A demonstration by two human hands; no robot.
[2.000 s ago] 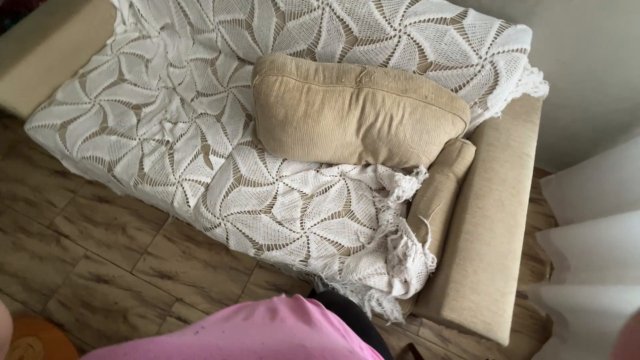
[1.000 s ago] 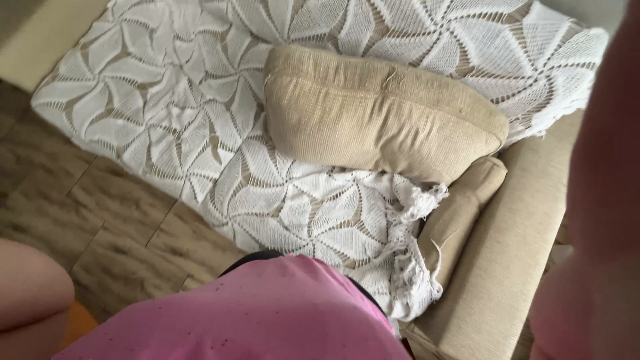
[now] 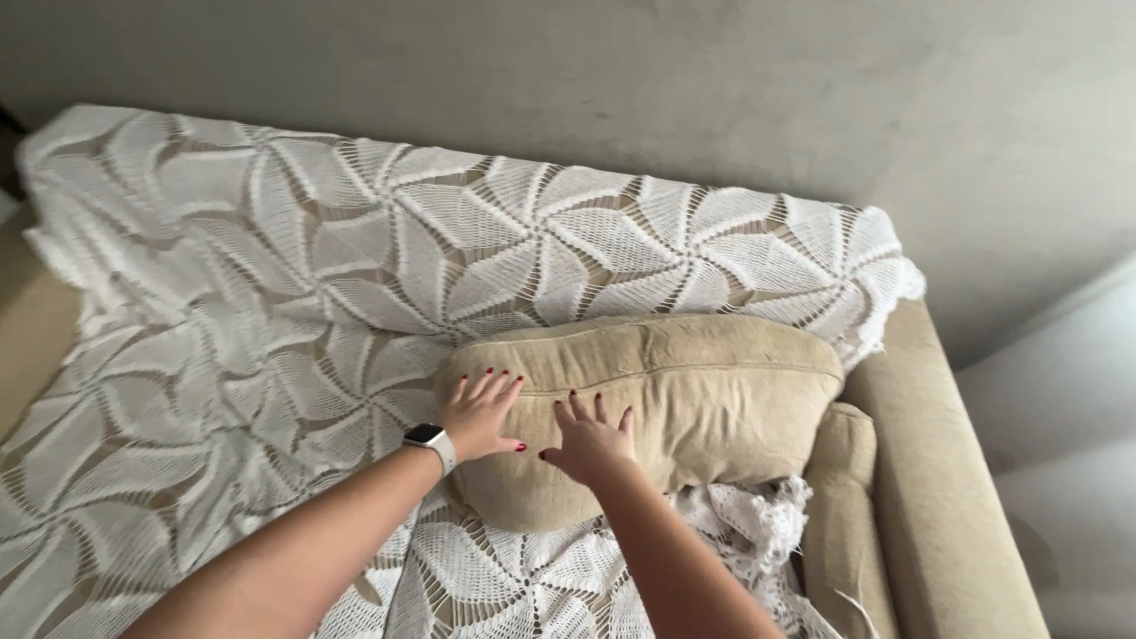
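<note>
A beige sofa cushion (image 3: 728, 399) leans on the seat near the sofa's right end. My left hand (image 3: 479, 417), with a watch (image 3: 429, 437) on its wrist, is spread over the cushion's left part. Just right of it, my right hand (image 3: 593, 437) is also spread over the cushion, fingers apart. Both palms face the fabric, and neither hand grips it; how firmly they touch cannot be told. A white crochet cover (image 3: 612, 235) drapes the backrest and seat, its edge bunched below the cushion.
The sofa's beige right armrest (image 3: 941, 479) stands beside a narrow upright seat part (image 3: 848, 515). Behind the backrest is a grey wall (image 3: 577, 80). A white curtain (image 3: 1065, 417) hangs at the right, and the left armrest (image 3: 31, 319) shows at the left edge.
Both hands have come into view, reaching over the cushion with fingers spread. The view has tilted up toward the backrest and wall.
</note>
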